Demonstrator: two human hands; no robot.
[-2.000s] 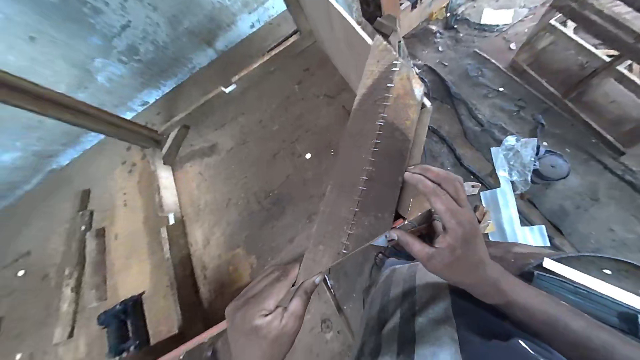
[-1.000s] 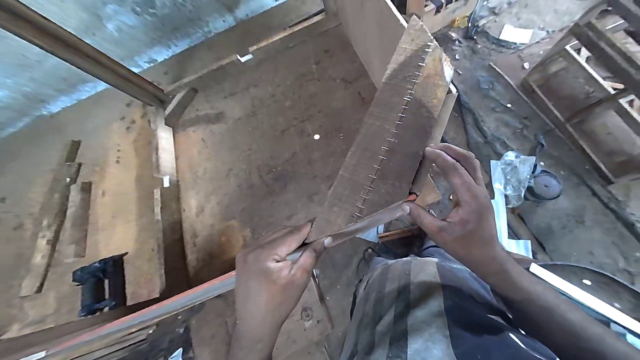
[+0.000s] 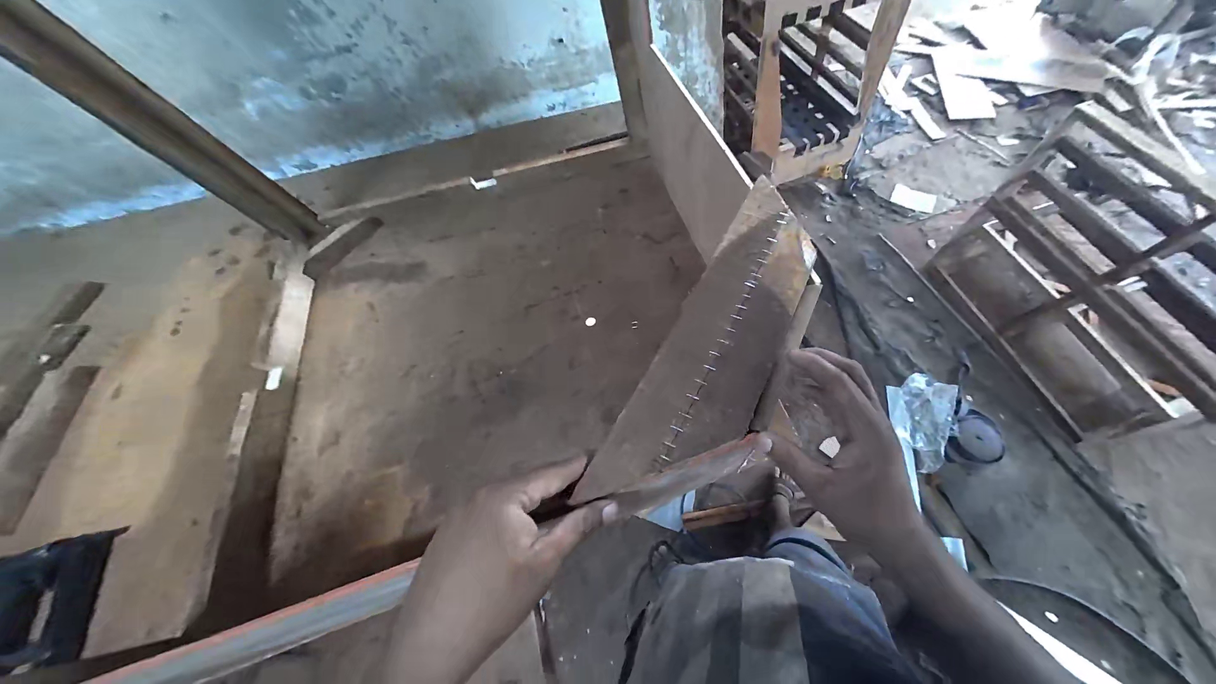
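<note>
A long brown board (image 3: pixel 708 347) with a row of staples along it reaches from my hands toward a pale upright panel. A thin flexible strip (image 3: pixel 679 480) crosses the board's near end. My left hand (image 3: pixel 518 546) pinches the strip between thumb and fingers at the board's lower left corner. The strip's orange-edged tail (image 3: pixel 285 613) shows beyond that hand at the lower left. My right hand (image 3: pixel 841 446) holds the strip's other end at the board's right edge, thumb near the strip's tip, fingers curled above.
A large wooden panel (image 3: pixel 456 332) lies under the work, with a pale panel (image 3: pixel 689 157) upright behind. At the lower left is a black tool (image 3: pixel 57 598), partly cut off. Slatted wooden frames (image 3: pixel 1092 275), a plastic bag (image 3: pixel 926 408) and a dark roll (image 3: pixel 976 437) are on the right.
The view has tilted up, showing more of the wall and frames. The strip now lies visibly turned over the board's near end, and its orange-edged tail shows more than two seconds ago.
</note>
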